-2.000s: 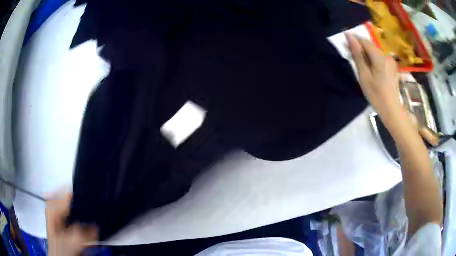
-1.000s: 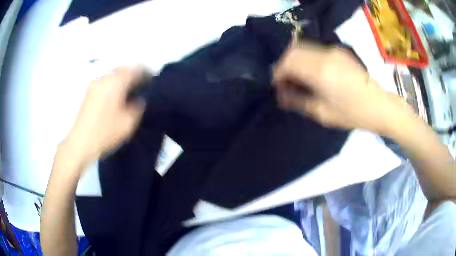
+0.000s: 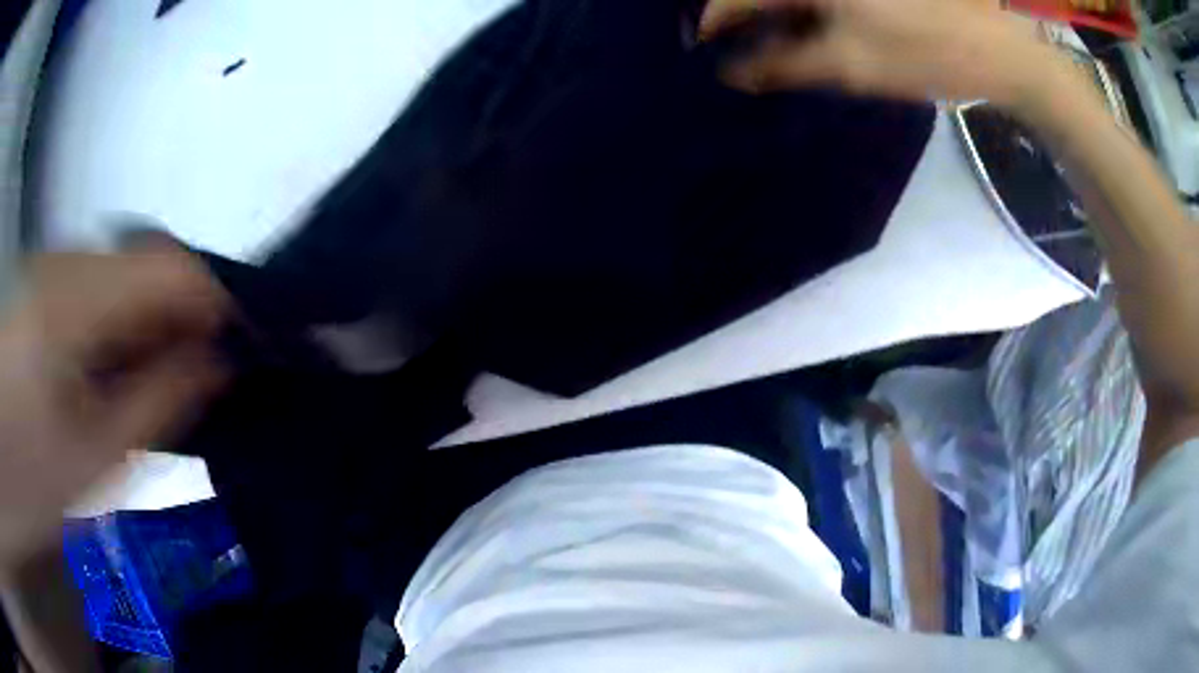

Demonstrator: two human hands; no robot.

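A black fabric panel (image 3: 618, 210) lies across the white-covered table (image 3: 158, 118) and hangs over its near edge at the left. My left hand (image 3: 125, 355), blurred at the left edge, holds the fabric's left corner. My right hand (image 3: 802, 46), at the top right, has its fingers bent at the fabric's far part; its fingertips are dark and partly hidden, and I cannot tell whether it grips the cloth. A pale patch (image 3: 362, 345) shows faintly on the fabric near my left hand.
A dark plate with a shiny rim (image 3: 1032, 171) lies at the right under my forearm. The corner of a red tray (image 3: 1085, 13) shows at the top right. A blue crate (image 3: 118, 579) stands below left. Wrapped and striped bundles (image 3: 1078, 421) are below right. A small dark scrap (image 3: 234, 66) lies on the cover.
My left hand has moved left and down, stretching the fabric. My right hand has moved up in the picture. The gold decoration is out of view, and the view has shifted toward the table's near edge.
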